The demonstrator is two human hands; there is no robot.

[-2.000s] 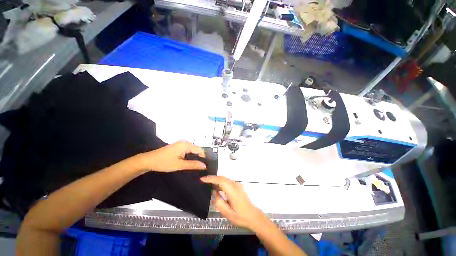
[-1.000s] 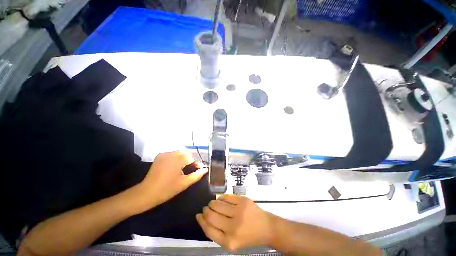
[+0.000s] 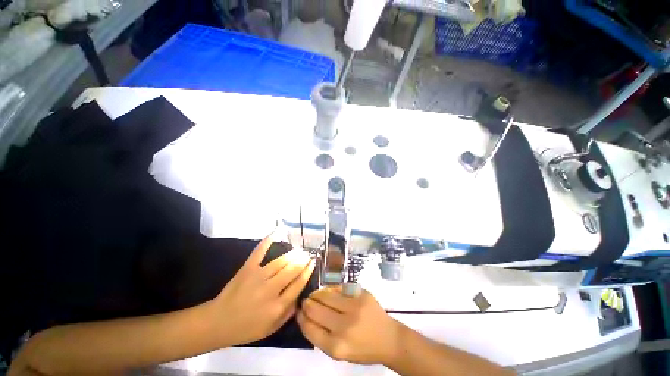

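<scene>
The black garment (image 3: 110, 220) lies as a large dark heap on the left of the table and reaches under the left end of the sewing machine (image 3: 441, 191). My left hand (image 3: 268, 294) lies on the cloth, its fingertips by the needle area (image 3: 323, 253). My right hand (image 3: 345, 323) is just in front of the machine's left end, fingers bent and pinching the cloth edge. The presser foot is mostly hidden behind the fingers and the metal parts of the head.
Two black fabric strips (image 3: 523, 198) hang over the machine head. A blue plastic crate (image 3: 228, 66) stands behind the table. A thread stand post (image 3: 328, 117) rises from the machine top. A blue basket (image 3: 481, 44) and metal shelving are further back.
Since one second ago my left hand has moved right and forward, its fingers now at the needle area. My right hand stays near the machine's left end. The view has pulled back slightly.
</scene>
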